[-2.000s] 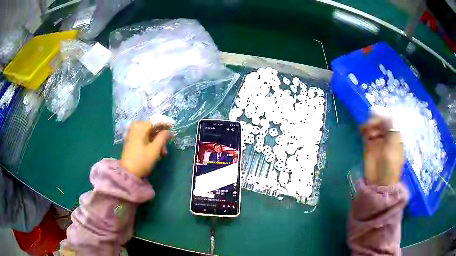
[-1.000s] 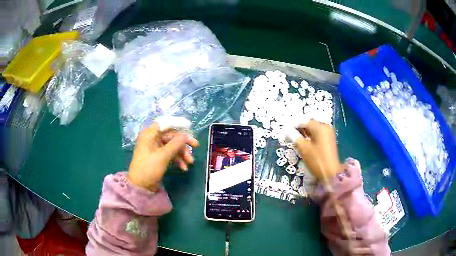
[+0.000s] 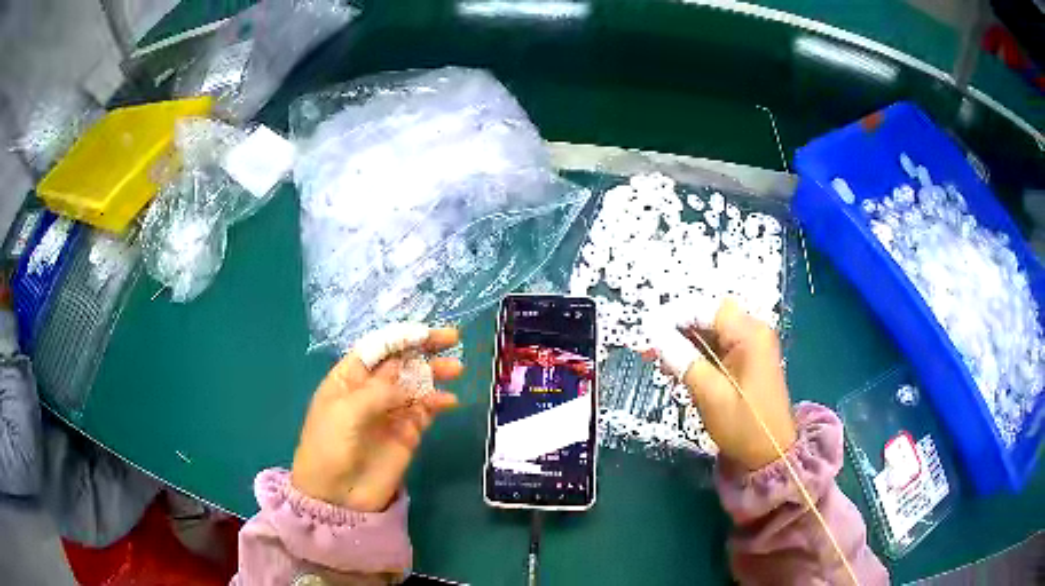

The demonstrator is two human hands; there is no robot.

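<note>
White discs [image 3: 733, 258] lie spread on a clear ribbed tray right of centre. My right hand [image 3: 739, 383], fingertips wrapped in white, is over the tray's lower part. It holds a thin tan stick [image 3: 770, 433] that runs down over the wrist; whether a disc is on its tip I cannot tell. My left hand [image 3: 372, 418] is raised left of the phone, its forefinger wrapped in white, and holds a small clear piece [image 3: 415, 375] at the fingertips. The large clear bag [image 3: 413, 189] of clear pieces lies above my left hand.
A phone [image 3: 543, 401] stands between my hands, its cable running down. A blue bin [image 3: 854, 246] of whitish pieces is at right, with a labelled clear box [image 3: 900, 464] beside it. A yellow tray [image 3: 115, 160] and small clear bag [image 3: 183, 235] are at far left.
My right hand has gone from the blue bin to the disc tray, and the stick now shows clearly. My left hand has turned, showing a clear piece. The whole view has shifted.
</note>
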